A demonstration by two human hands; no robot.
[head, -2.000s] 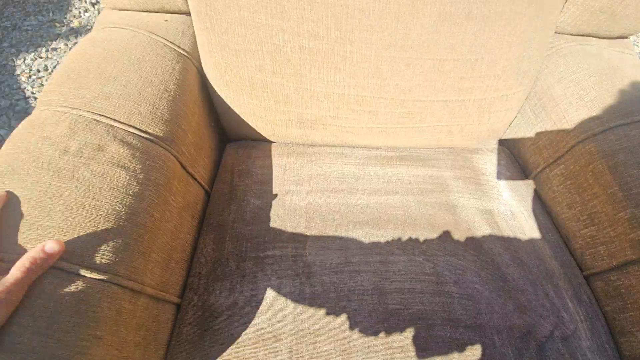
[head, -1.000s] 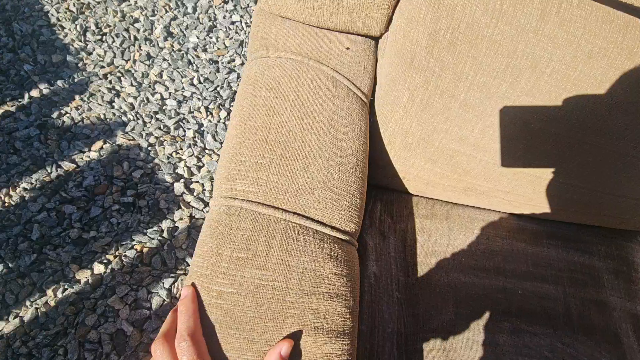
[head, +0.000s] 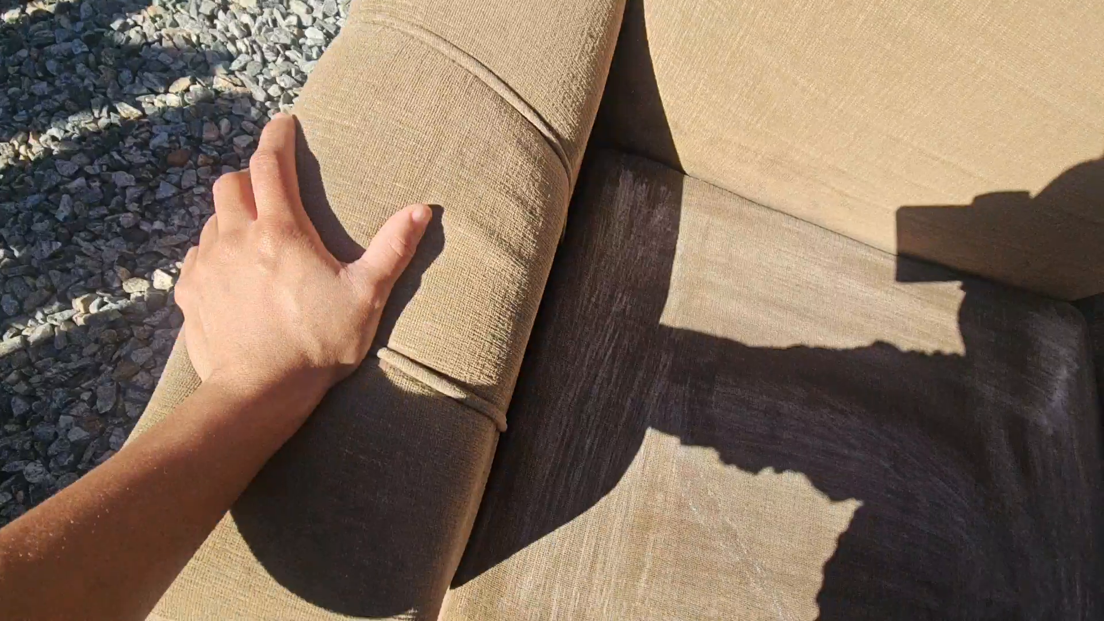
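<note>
My left hand (head: 280,280) lies palm down on the tan upholstered armrest (head: 457,250) of an armchair, thumb apart from the fingers, which curve over the armrest's outer side. It holds nothing. A fabric piping seam (head: 444,388) crosses the armrest just right of my wrist, and another (head: 483,73) runs farther up. My right hand is out of view. Beside the armrest is the seat cushion (head: 742,526), partly in shadow, with streaky brush-like marks in its nap. The backrest (head: 845,112) rises behind it.
Grey gravel (head: 95,172) covers the ground left of the armchair. A dark shadow (head: 776,397) falls across the seat and onto the lower right of the backrest. A narrow gap runs between armrest and seat cushion.
The view has swung left since the first frame. My left hand, seen only by its fingertips before, now shows whole with the forearm, farther up on the armrest.
</note>
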